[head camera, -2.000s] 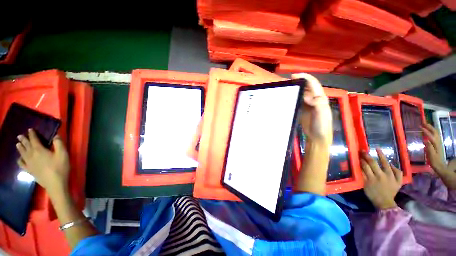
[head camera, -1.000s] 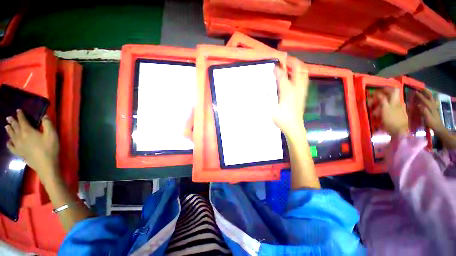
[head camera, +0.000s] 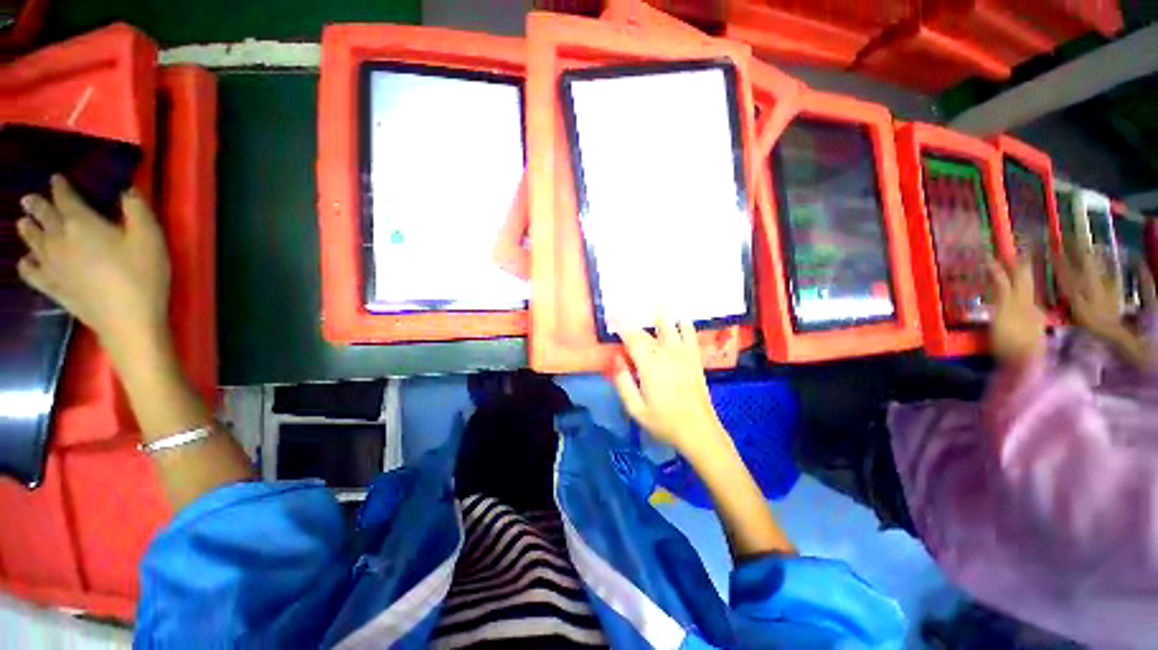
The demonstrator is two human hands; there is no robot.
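My left hand (head camera: 99, 260) lies with spread fingers on a dark-screened tablet (head camera: 36, 343) at the left edge, which rests over an orange-red foam tray (head camera: 108, 508); I cannot tell whether it grips the tablet. My right hand (head camera: 671, 387) touches the lower edge of a white-screened tablet (head camera: 663, 191) with its fingertips, holding nothing. That tablet lies slightly tilted in an orange-red foam tray (head camera: 550, 273), which overlaps the tray to its left. A second white-screened tablet (head camera: 445, 191) lies flat in that left tray.
More trays with tablets stand to the right, one with a dark screen (head camera: 832, 222) and one with a green and red screen (head camera: 955, 235). A neighbour's hand (head camera: 1016, 311) is beside them. Orange-red trays (head camera: 864, 38) are piled at the back. A blue basket (head camera: 758, 425) is below the bench.
The right-hand tablet went from raised and tilted into its tray. My right hand moved from its right edge to its lower edge. My left hand stays on the dark tablet. The view shifted.
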